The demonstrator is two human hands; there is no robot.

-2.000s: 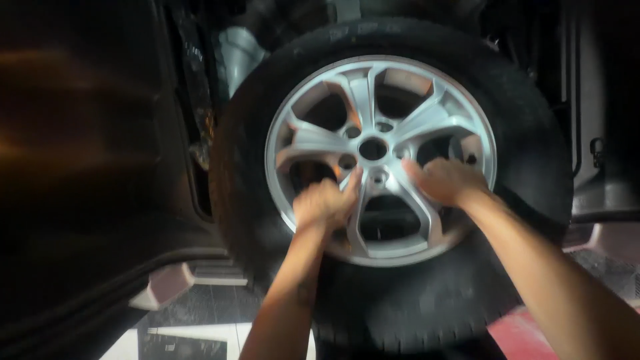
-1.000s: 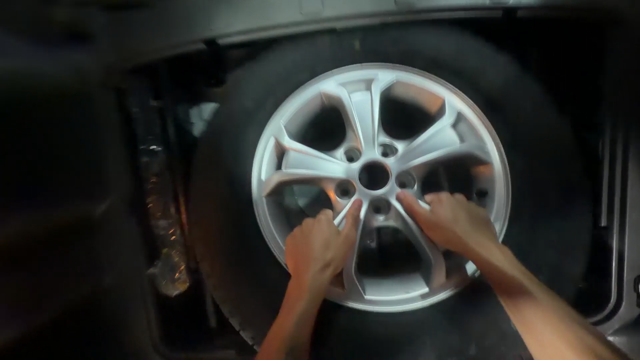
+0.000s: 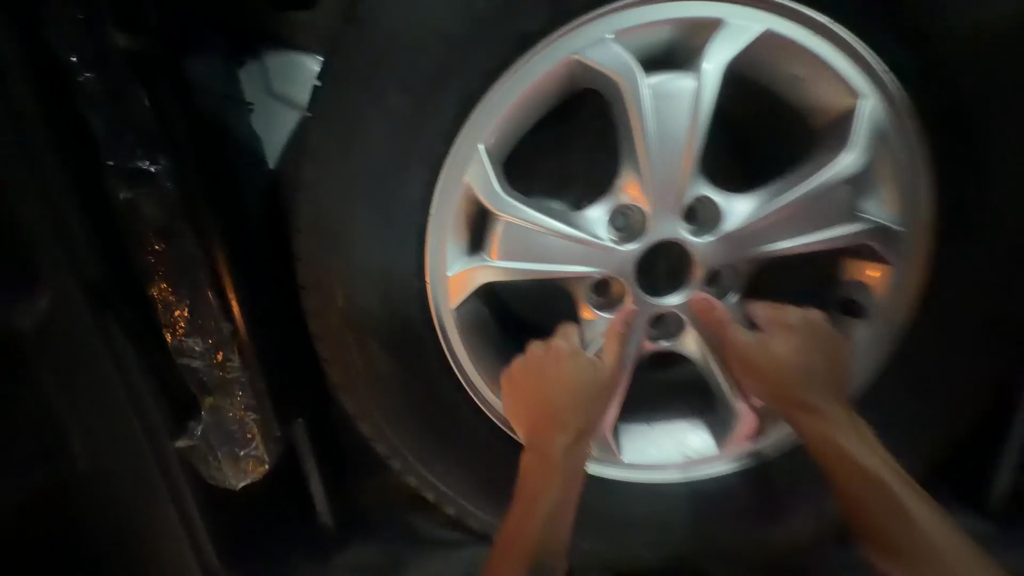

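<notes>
A silver alloy wheel rim [image 3: 672,120] with forked spokes sits in a black rubber tyre [image 3: 368,320]. My left hand [image 3: 560,384] grips a lower left spoke, its fingers curled into the opening and its thumb pointing up near the lug holes. On the other side my right hand [image 3: 780,352] holds the lower right spoke area, thumb beside the round centre bore [image 3: 664,268]. Both hands lie below the bore, with the bottom spoke between them. The fingertips inside the wheel's openings are hidden.
At the left lies a long item in crinkled clear plastic wrap [image 3: 232,432], alongside the tyre in a dark recess. A pale, angular piece [image 3: 280,100] shows at the tyre's upper left. The surroundings are very dark.
Both hands keep their hold on the spokes. Against the first frame, the wheel now sits inside the dark recess, where earlier its lower part overlapped the edge. The view has come closer.
</notes>
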